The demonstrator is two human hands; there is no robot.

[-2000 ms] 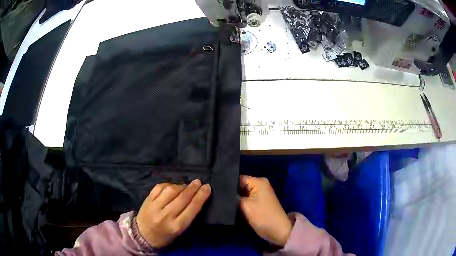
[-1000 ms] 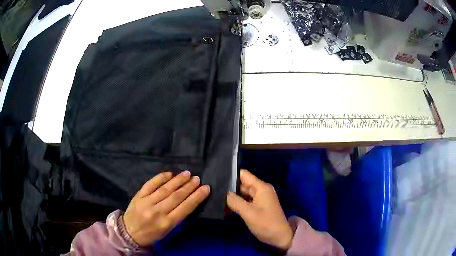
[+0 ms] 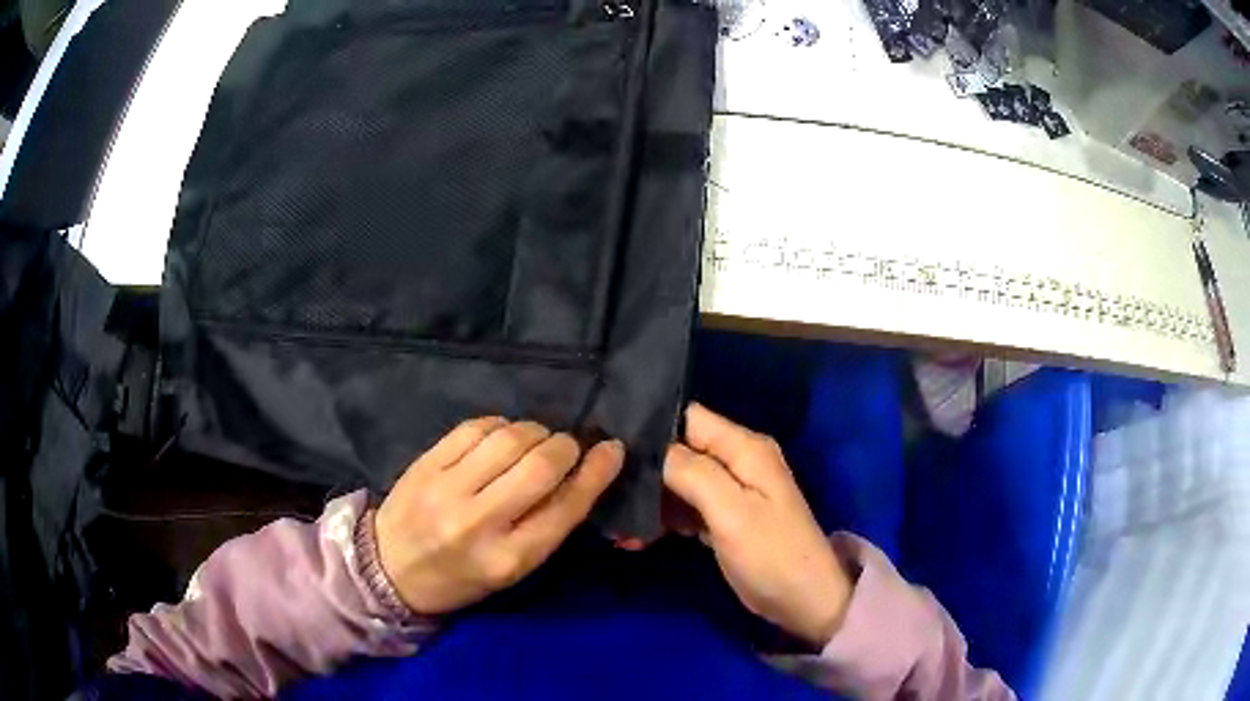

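The black pocket panel [image 3: 398, 206] lies on the white table and hangs over its front edge towards my lap. It has a mesh area, seams and a small shiny zipper puller [image 3: 618, 10] at the top. My left hand [image 3: 494, 507] holds the panel's lower edge, with its fingers curled on the fabric. My right hand [image 3: 754, 514] pinches the lower right edge between thumb and fingers. Some fingertips are hidden at the fabric. The layers under the panel cannot be told apart.
A printed ruler scale [image 3: 960, 281] runs along the table's front edge. Thread snips [image 3: 1215, 308] lie at the right. Small black labels [image 3: 1021, 107] and a clear bag lie behind. Crumpled black pieces [image 3: 55, 370] are at left. A blue bin [image 3: 1014, 479] with white sheets [image 3: 1165, 548] stands at right.
The view has shifted, so the table sits higher in the picture. My left hand has gone from flat to curled at the lower edge. The white edge between the layers no longer shows.
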